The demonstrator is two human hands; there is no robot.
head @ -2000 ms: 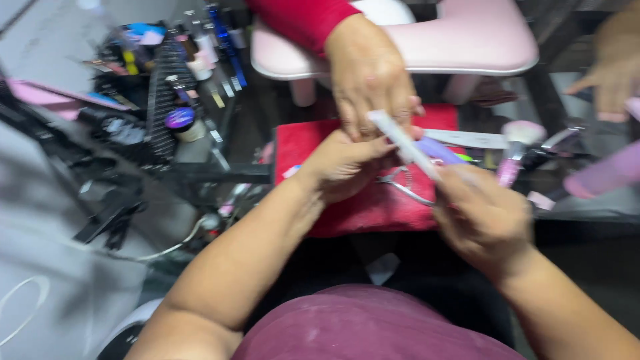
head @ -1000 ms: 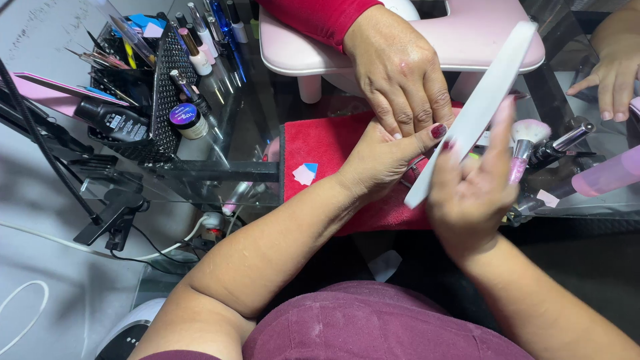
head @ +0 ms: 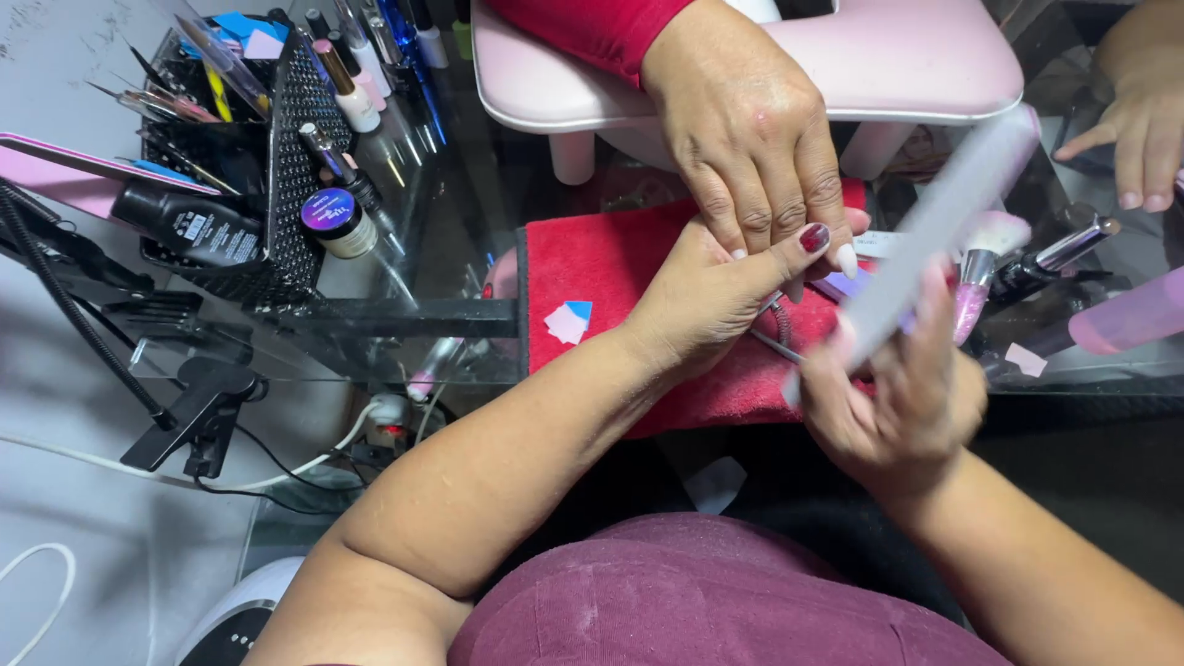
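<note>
My left hand (head: 731, 287) holds the fingers of another person's hand (head: 754, 129) above a red towel (head: 601, 250). That person wears a red sleeve, and a long white nail shows on one finger beside my thumb. In my right hand (head: 897, 388) is a light nail file (head: 943, 231), blurred and tilted up to the right, close to the white nail. Part of a metal tool (head: 777, 347) shows between my hands, mostly covered by my left hand. A purple item and a white strip lie on the towel behind the file.
A pink padded armrest (head: 564, 83) stands at the back of the glass table. To the left are a black mesh organizer (head: 301, 157), a small jar (head: 347, 227) and nail polish bottles (head: 351, 97). A makeup brush (head: 976, 277) lies right; another person's hand (head: 1133, 139) shows at the far right.
The file in my right hand has swung from over the other person's fingertips to a tilt farther right. My left hand still holds that person's fingers. The view has shifted slightly.
</note>
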